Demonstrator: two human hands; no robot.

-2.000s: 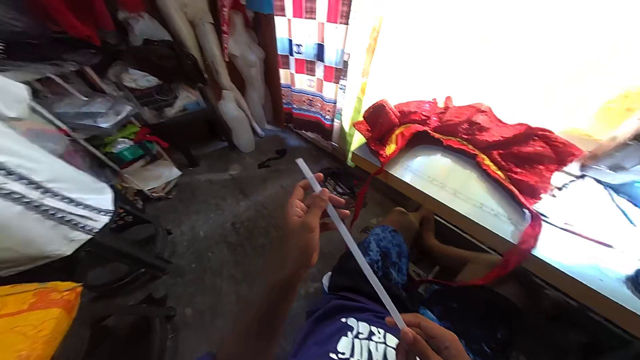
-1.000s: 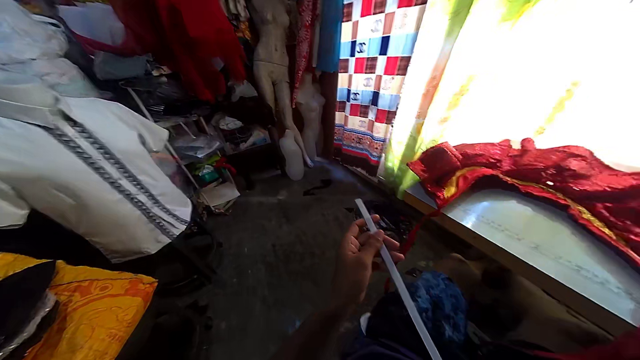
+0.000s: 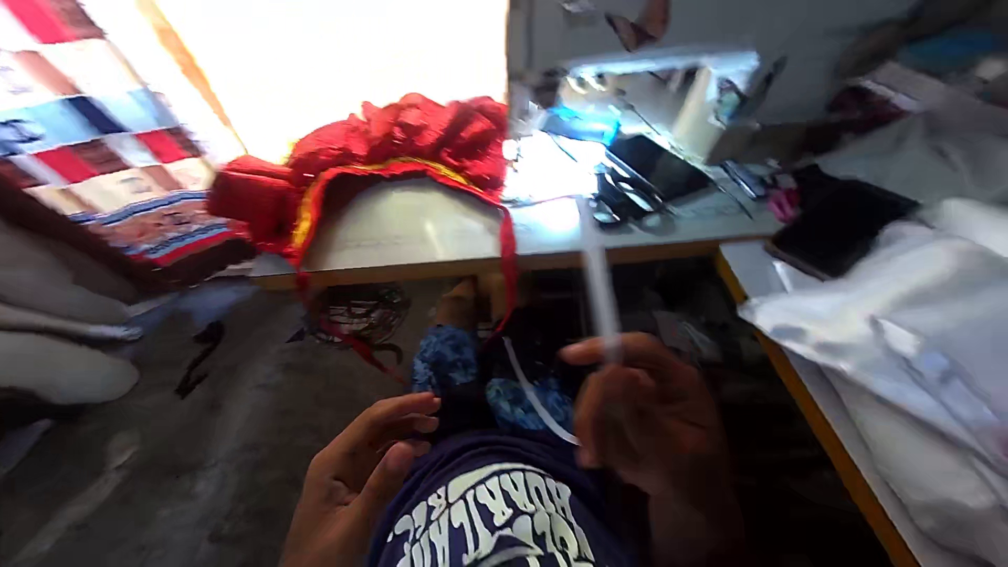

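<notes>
My right hand [image 3: 650, 409], at the lower right of the head view, is closed on a narrow white strip [image 3: 600, 283] that stands up from its fingers and is blurred. A thin white curved length [image 3: 535, 398] hangs beside the same hand; whether it is part of the strip I cannot tell. My left hand [image 3: 370, 465] is above my lap with fingers apart and holds nothing. Beyond both hands, a gathered red cloth with yellow trim [image 3: 402, 142] lies on the white tabletop [image 3: 386, 228], its red ties hanging over the edge.
Black-handled scissors [image 3: 622, 197] and a dark flat object [image 3: 657, 165] lie near a sewing machine [image 3: 697, 110]. White fabric [image 3: 906, 315] covers the side table at right. A checked curtain [image 3: 102, 134] hangs at left, near pale mannequin legs [image 3: 63, 362].
The view has swung far right, bringing in the sewing machine. My left hand held the white strip in the earlier frames; now it is off it, and the strip is in my right hand.
</notes>
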